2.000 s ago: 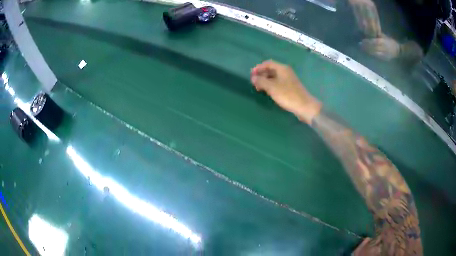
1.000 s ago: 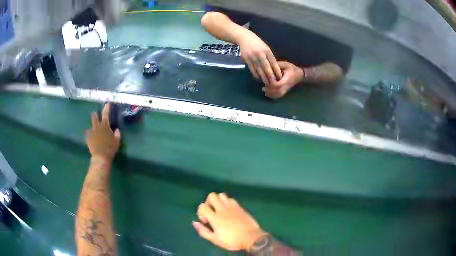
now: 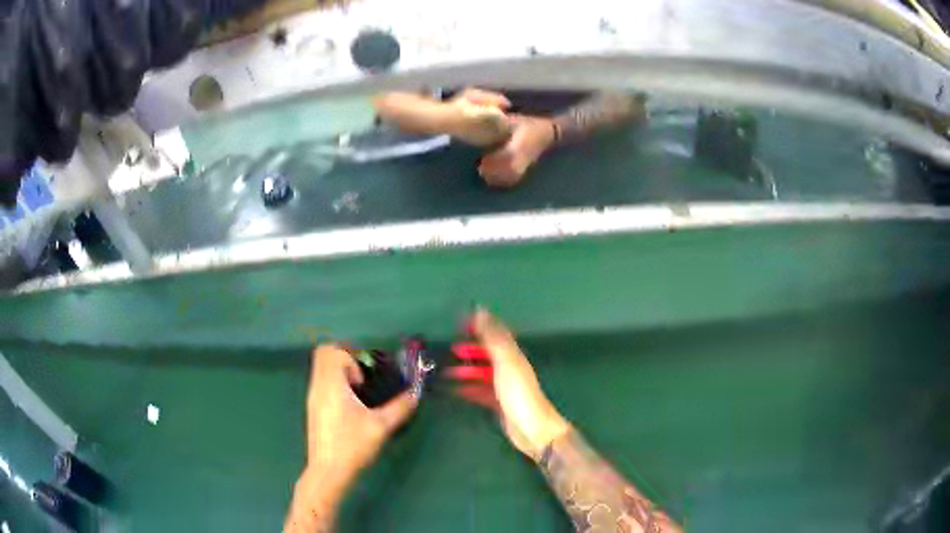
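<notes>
My left hand (image 3: pixel 349 411) is closed around a black cylindrical housing (image 3: pixel 377 380), with a small green spot showing at its open end. A shiny round end module (image 3: pixel 417 366) with a reddish glint is at the housing's right side; whether it touches the housing is blurred. My right hand (image 3: pixel 500 377) is just right of the module, fingers apart and blurred, with red light on the fingers. I see nothing held in it.
A pale metal rail (image 3: pixel 438 231) crosses behind my hands. Beyond it are another person's hands (image 3: pixel 505 141) and a small shiny part (image 3: pixel 276 189). A white scrap (image 3: pixel 153 413) lies left, with black cylinders (image 3: pixel 78 477) at lower left.
My left hand has brought the housing and module from beside the rail toward me. My right hand has moved up and right, closer to them. The view has shifted.
</notes>
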